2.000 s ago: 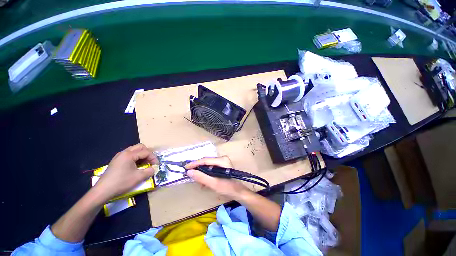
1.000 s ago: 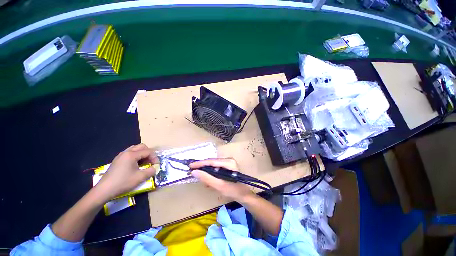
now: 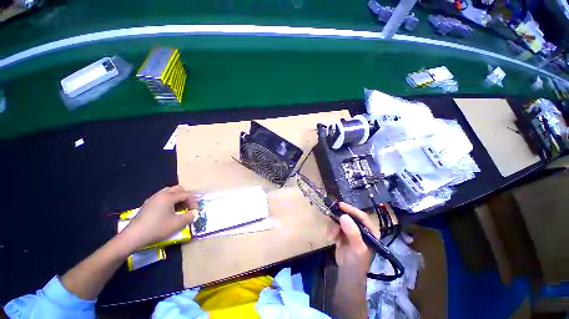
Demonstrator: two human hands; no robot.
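A white power bank housing (image 3: 234, 210) lies on clear film on the tan board, with a small circuit board (image 3: 199, 220) at its left end. My left hand (image 3: 163, 218) has its fingertips pinched at that end, over a yellow-edged battery cell (image 3: 178, 238); what the fingertips hold is too small to tell. A second cell (image 3: 146, 258) lies just below it on the black mat. My right hand (image 3: 354, 235) holds the soldering iron (image 3: 337, 209) by its black handle, right of the housing, its metal tip pointing up-left near the fan.
A black fan (image 3: 268, 152) stands tilted on the work board (image 3: 212, 149). The soldering station (image 3: 352, 177) bears a solder spool (image 3: 352, 132). Bagged parts (image 3: 424, 156) are heaped right of it. A cell stack (image 3: 163, 73) and a bagged housing (image 3: 90, 76) lie on the green belt (image 3: 249, 75).
My right hand has moved right with the soldering iron, away from the circuit board, uncovering the housing. My left hand stays at the housing's left end. The view has shifted, and belt items appear further right.
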